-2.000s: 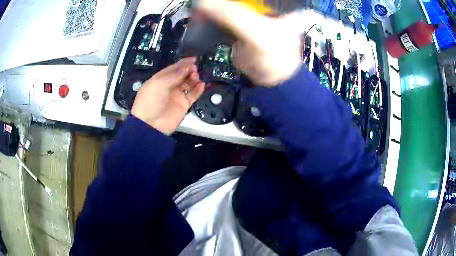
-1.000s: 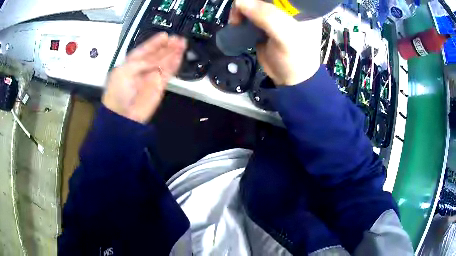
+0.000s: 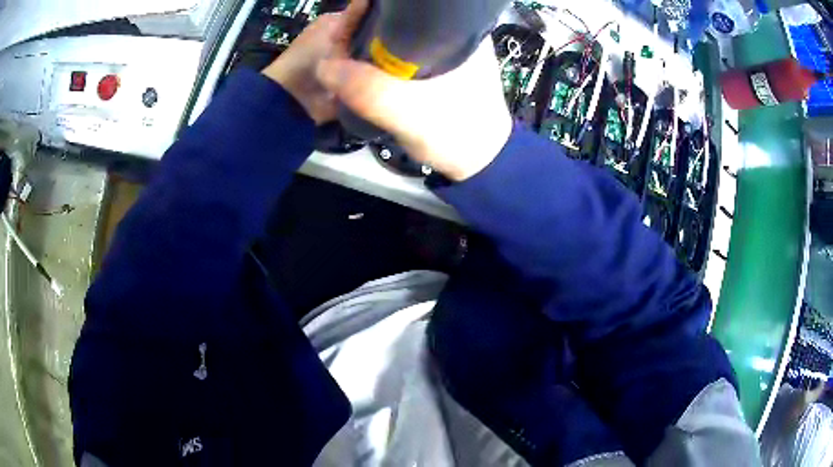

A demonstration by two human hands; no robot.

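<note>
My right hand is closed around the thick grey electric screwdriver with its yellow label, over the row of black housings. Its nose is hidden by my hands. My left hand is beside the tool's lower part, touching or close to my right hand; its fingertips are hidden, so I cannot tell what it holds. The black plastic housings lie side by side on the white worktop, several with green circuit boards and thin red, black and white wires showing to the right of my right hand.
A control box with a red button stands at left. A red squeeze bottle lies at the upper right beside the green conveyor belt. Blue trays are at the far upper right. Part of another person shows at the lower right edge.
My left hand has moved up and right from open beside the housings to the screwdriver. My right hand and the screwdriver have moved left. The view has shifted slightly.
</note>
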